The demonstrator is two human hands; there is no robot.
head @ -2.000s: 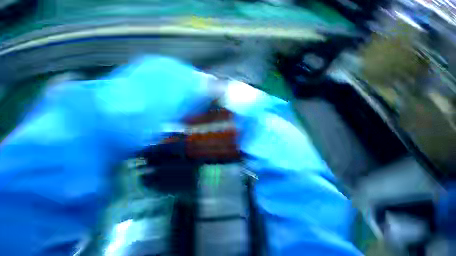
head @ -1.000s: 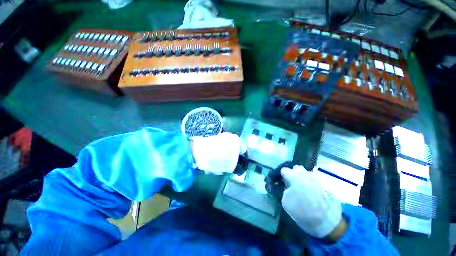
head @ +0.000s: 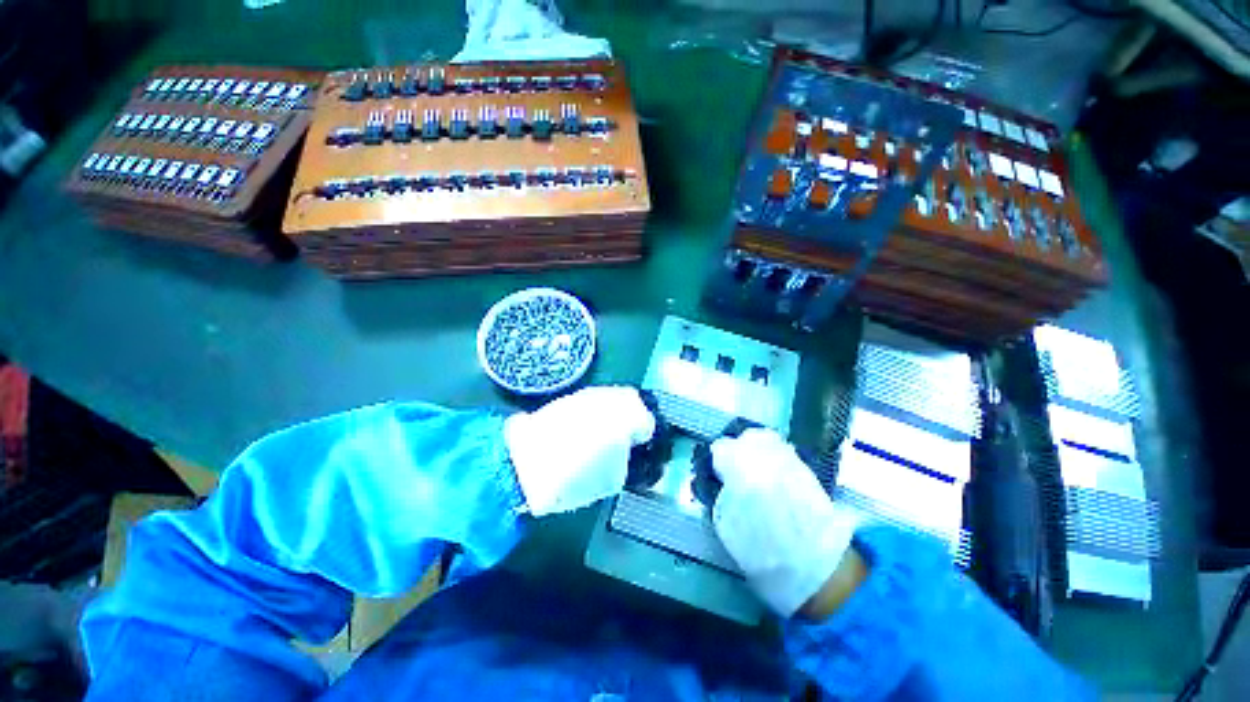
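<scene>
The grey-green assembly jig (head: pixel 731 351) lies tilted in front of me, with a row of small dark openings near its far end. Finned silver heat sinks (head: pixel 672 527) lie in it, one near the close end and one across its middle. My left hand (head: pixel 583 446), in a white glove with black fingertips, is at the jig's left side. My right hand (head: pixel 779 518), gloved the same way, is at its right side. The fingertips of both hands rest over the jig's middle, around a pale piece. Whether they grip anything is hidden by the fingers.
A white-rimmed bowl of screws (head: pixel 537 340) stands beyond my left hand. Stacked orange-brown trays (head: pixel 466 244) with transistors stand at the rear left. A dark locating plate (head: pixel 850 247) leans on the right tray stack (head: pixel 960 281). Loose heat sinks (head: pixel 905 473) lie right of the jig.
The view was blurred two seconds ago and is sharp now. Since one second ago, my fingertips have come closer together over the jig, and a finned strip now shows across its middle.
</scene>
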